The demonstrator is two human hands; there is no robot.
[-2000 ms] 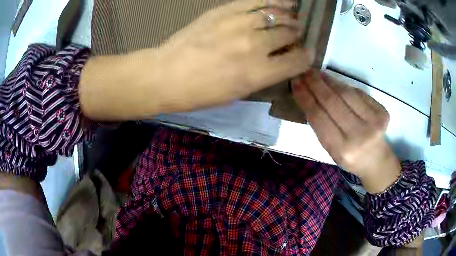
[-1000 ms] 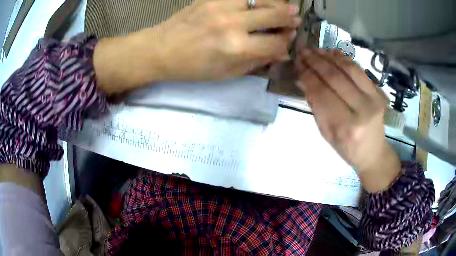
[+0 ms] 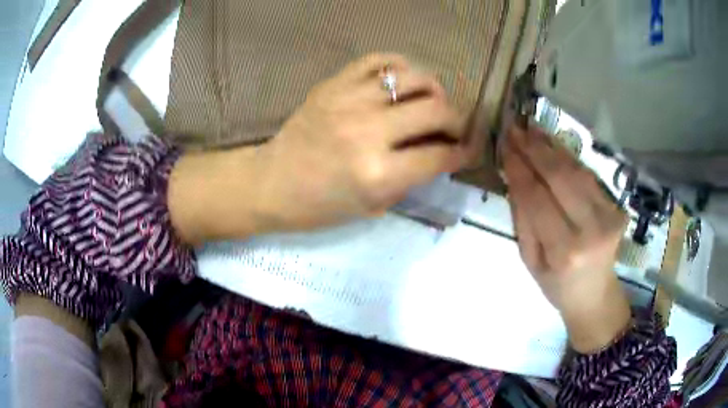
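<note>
The brown ribbed fabric panel (image 3: 279, 56) lies on the white machine table. A darker folded band (image 3: 496, 72) runs along its right edge towards the presser foot (image 3: 524, 94). My left hand (image 3: 359, 143), with a ring, lies on the panel with fingertips near the band; whether it grips cloth is unclear. My right hand (image 3: 563, 215) has its fingertips at the panel's lower right corner, just below the presser foot, fingers together; their hold is hidden. A white backing (image 3: 435, 199) shows below the panel's lower edge, beside my left hand.
The sewing machine head (image 3: 623, 88) fills the upper right, with metal thread guides (image 3: 642, 203) below it. A tan strip (image 3: 670, 259) lies at the right. A brown strap (image 3: 112, 68) loops at the upper left. Checked clothing (image 3: 319, 358) is below the table's ruled edge (image 3: 319, 275).
The camera view has shifted, showing more of the panel and machine head. My left hand sits lower on the panel, and less of the white backing shows. My right hand stays by the band's lower end.
</note>
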